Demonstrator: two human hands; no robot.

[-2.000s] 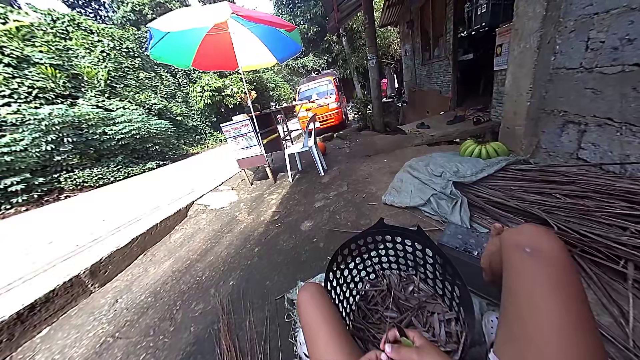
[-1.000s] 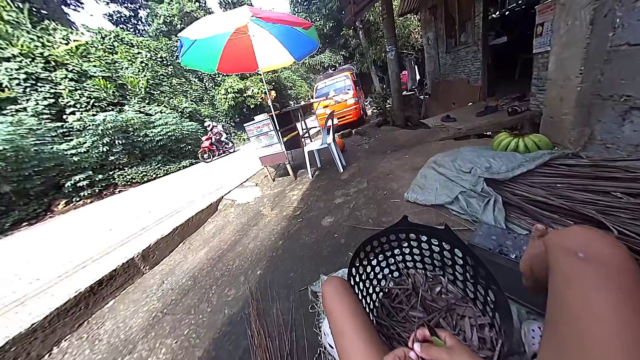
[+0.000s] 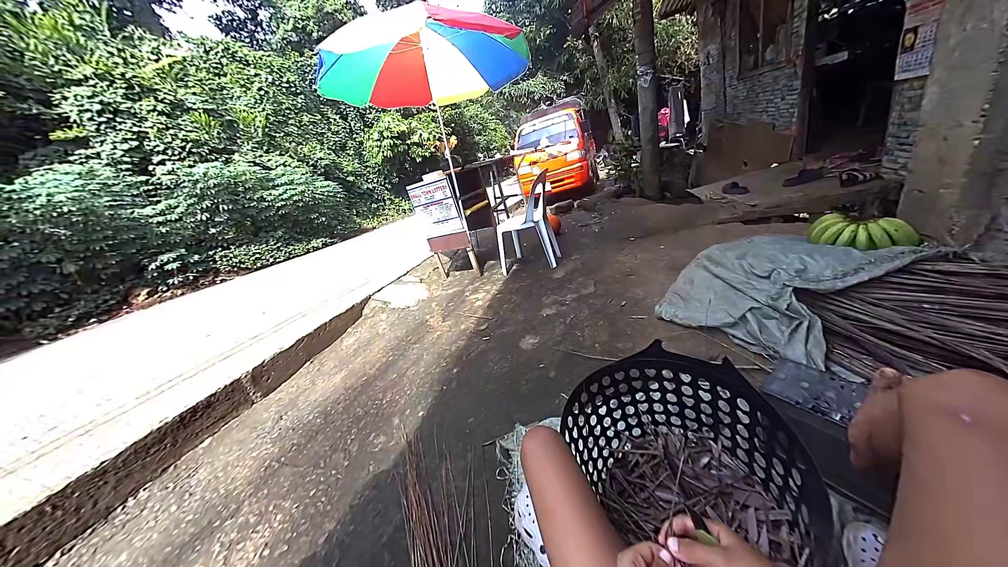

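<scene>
Low in the head view, my right hand (image 3: 709,545) is closed around a small green and dark tool (image 3: 706,537), perhaps a knife. My left hand (image 3: 644,554) is beside it at the bottom edge, fingertips close to the right hand's; whether it grips anything is too small to tell. Both hands are over the near side of a black perforated plastic basket (image 3: 669,370), between the bent bare legs. Brown dry leaf scraps (image 3: 709,480) lie inside the basket. Thin brown sticks (image 3: 433,504) lie on the ground left of the legs.
Right of the basket are a dark flat board (image 3: 815,390), a grey-green sack (image 3: 740,291), long dry stalks (image 3: 929,315) and green bananas (image 3: 862,231). Farther off stand a white plastic chair (image 3: 529,224), a stall under a coloured umbrella (image 3: 425,59) and an orange van (image 3: 555,153).
A red motorbike with a rider, on the road one second ago, is out of sight. Both hands remain low over the basket, and the green item is still in the right hand.
</scene>
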